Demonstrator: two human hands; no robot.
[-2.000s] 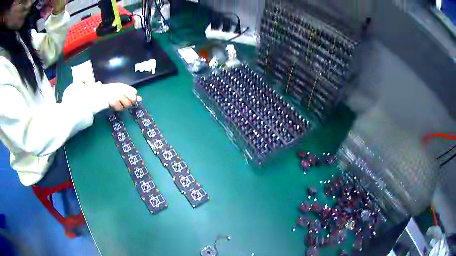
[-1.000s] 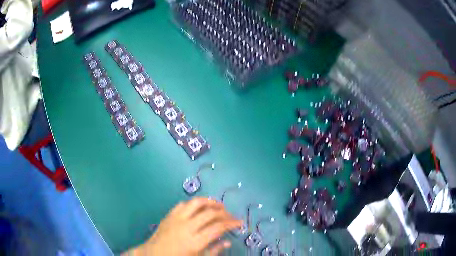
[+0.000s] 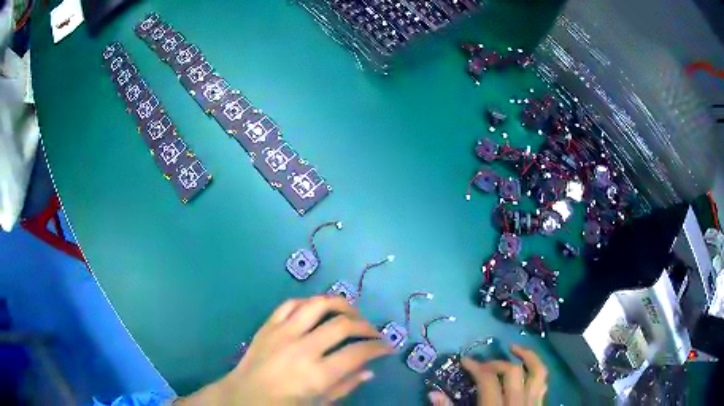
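Wired modules lie in a slanting row; the farthest wired module (image 3: pixel 302 264) has a thin dark lead with a white plug. My left hand (image 3: pixel 306 345) is bare, fingers apart, over the row, partly covering one module; its fingertips are close to another wired module (image 3: pixel 394 336). My right hand (image 3: pixel 504 381) is cut off by the bottom edge. Its thumb and fingers are around a component-covered board and module assembly (image 3: pixel 451 379) with a lead showing. Circuit boards form two long rows, a shorter left row (image 3: pixel 156 127) and a longer right row (image 3: pixel 232 109), white outlines up.
A loose module pile (image 3: pixel 528 198) lies to the right, with stacked clear trays (image 3: pixel 615 103) behind it. A white feeder box (image 3: pixel 647 317) stands at the lower right. A filled blister tray (image 3: pixel 397 24) is at the top. The bench edge curves down the left; a red stool (image 3: pixel 51 230) stands beyond.
The view has tilted down, so the board rows sit higher. My left hand, absent in the earliest frame, remains over the modules. My right hand has come into view with the assembly.
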